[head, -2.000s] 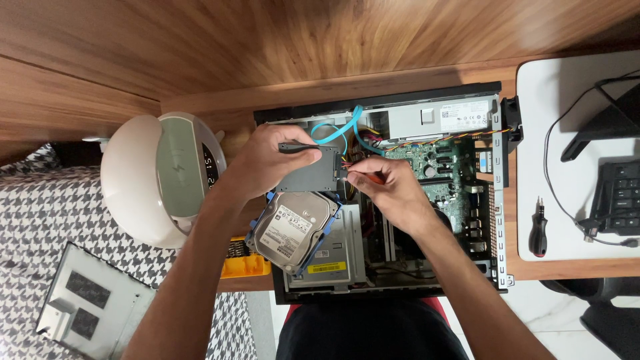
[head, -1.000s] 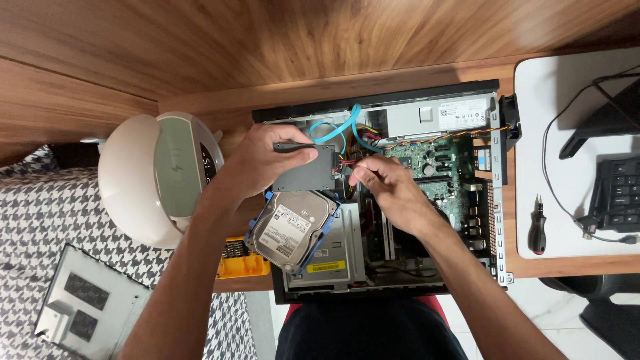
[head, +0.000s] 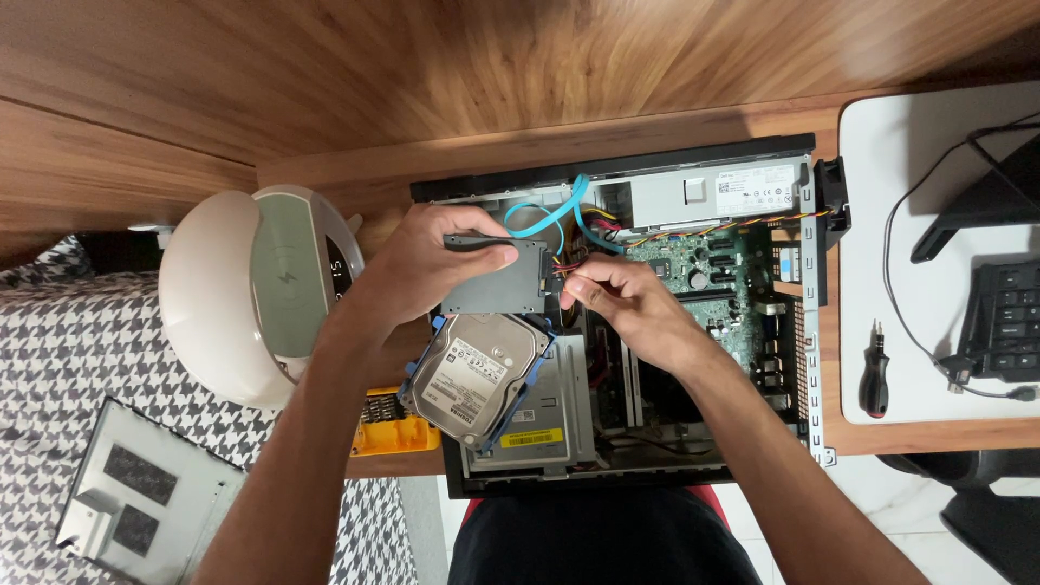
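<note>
My left hand (head: 443, 264) grips a grey 2.5-inch solid-state drive (head: 497, 276) by its left part, thumb on top. At the drive's right edge, my right hand (head: 613, 301) pinches a black SATA power connector (head: 555, 284) with red and yellow wires; whether it is fully seated cannot be told. Just below lies a Toshiba hard drive (head: 475, 374) in a blue caddy, tilted over the metal optical drive (head: 540, 443). All this is over an open desktop computer case (head: 613, 154) with a green motherboard (head: 695, 264). A light-blue SATA cable (head: 561, 213) loops behind the drive.
A yellow bit case (head: 394, 435) lies left of the computer, with a round white lamp (head: 219, 301) behind it. A metal side panel (head: 138, 496) rests on the checked cloth. On the white board at right are a screwdriver (head: 875, 374), a keyboard (head: 1007, 321) and a cable.
My right fingers have shifted slightly at the connector end of the solid-state drive. My left hand keeps its hold on the drive.
</note>
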